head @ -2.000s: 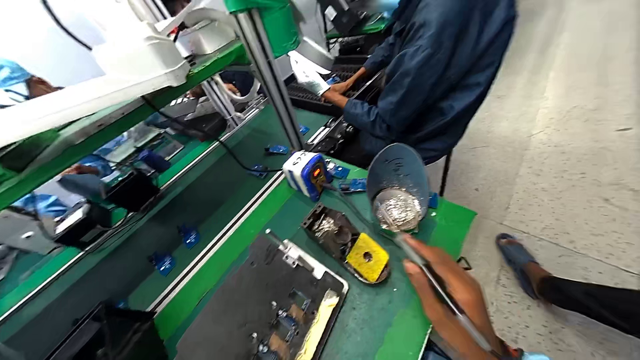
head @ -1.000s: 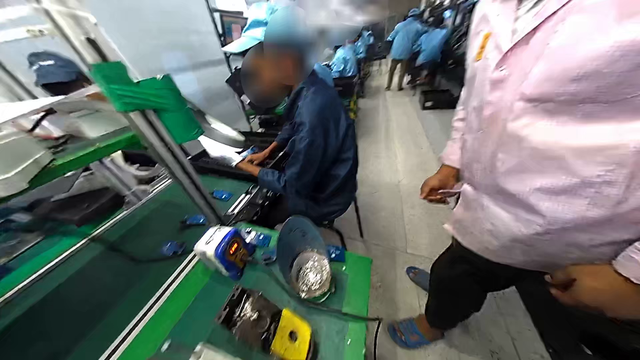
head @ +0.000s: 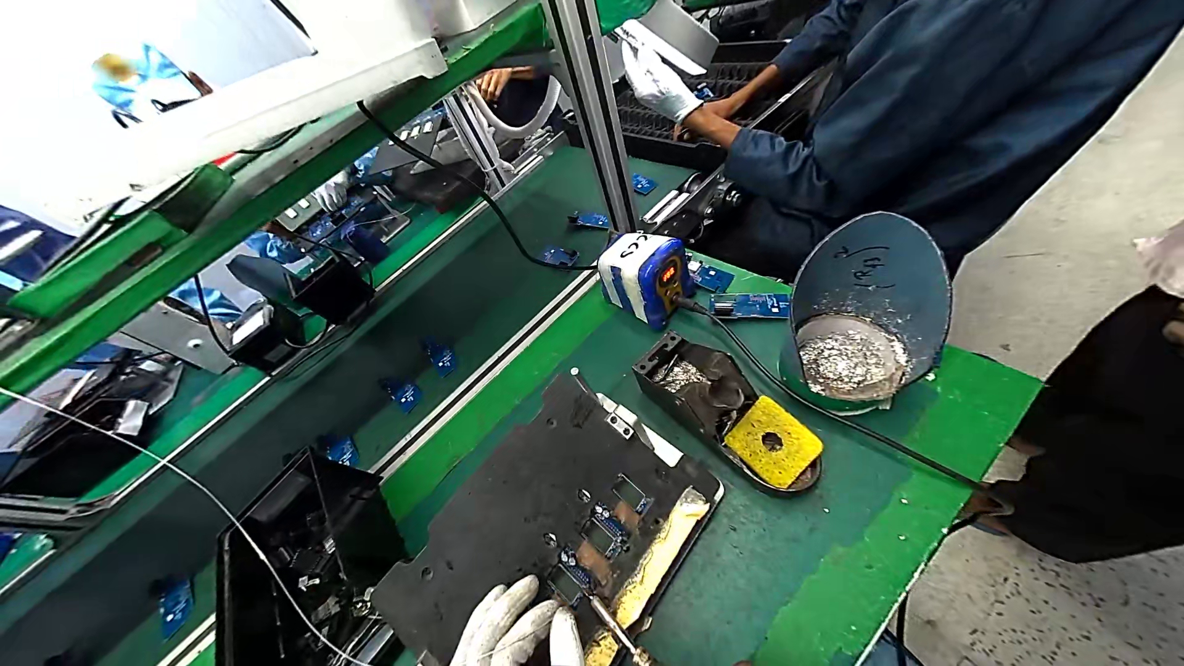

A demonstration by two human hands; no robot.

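Observation:
My left hand, in a white glove, is at the bottom edge, its fingers over the near side of a black fixture plate. Small blue circuit boards sit in cutouts of the plate. A soldering iron reaches in from the bottom, its tip at the nearest board, just right of the gloved fingers. My right hand cannot be made out. A thin strand lies across the glove; whether the fingers pinch it is unclear. Behind the plate are an iron stand with a yellow sponge and a blue-white soldering station.
A cut-open container of solder scraps stands at the back right, beside the iron's cable. A black bin of parts is at left. Boards lie along the green channel. A co-worker's gloved hand is beyond the post; another person stands at right.
The view has swung away from the aisle and back to the bench. The soldering iron, in my right hand near the scrap container two seconds ago, is now at the fixture. My gloved left hand has appeared.

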